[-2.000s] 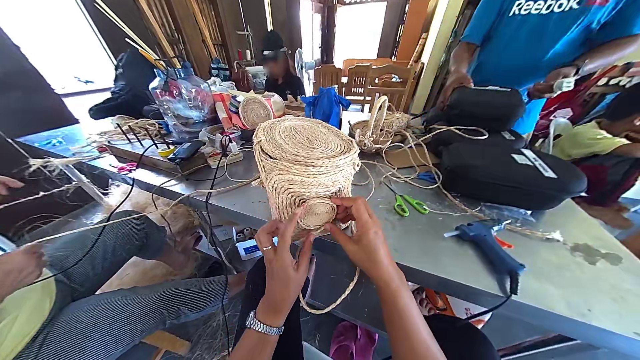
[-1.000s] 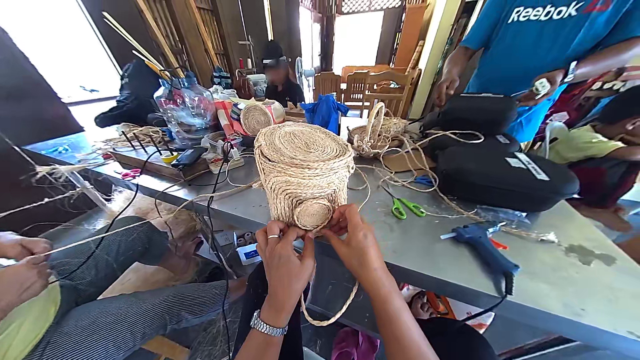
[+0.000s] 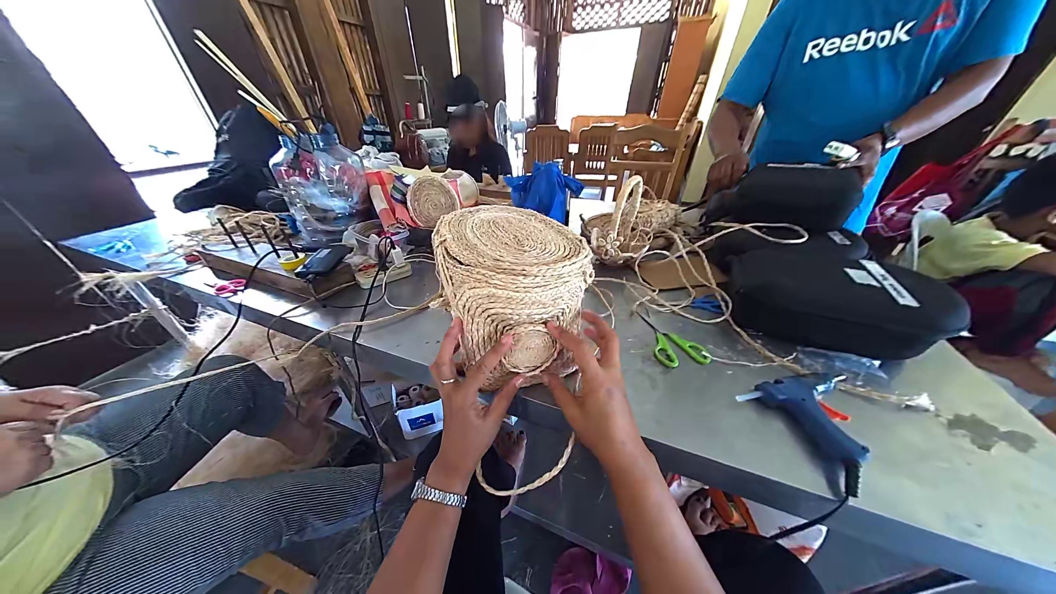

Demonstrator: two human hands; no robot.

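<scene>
A drum-shaped form wrapped in coiled braided natural-fibre rope [image 3: 511,256] stands at the table's front edge. Against its lower front lies a small round rope coil [image 3: 532,346], with a loose rope tail [image 3: 536,487] looping down below. My left hand [image 3: 474,396] has its fingertips on the coil's left side, and my right hand [image 3: 590,379] has its fingertips on the right side, so the coil is held between both. To the right, green-handled scissors [image 3: 681,350] and a blue hot glue gun [image 3: 804,412] rest on the metal table.
Black hard cases [image 3: 841,297] sit at the right, near a standing person in a blue shirt. A rope basket [image 3: 623,235] with a handle is behind the wrapped form. Rope strands and cables cross the table. At left, a seated person's hands [image 3: 37,421] hold a strand.
The small coil, seen apart from the drum's front two seconds ago, now sits against it, both hands still on it. The standing person's arms have shifted over the black cases.
</scene>
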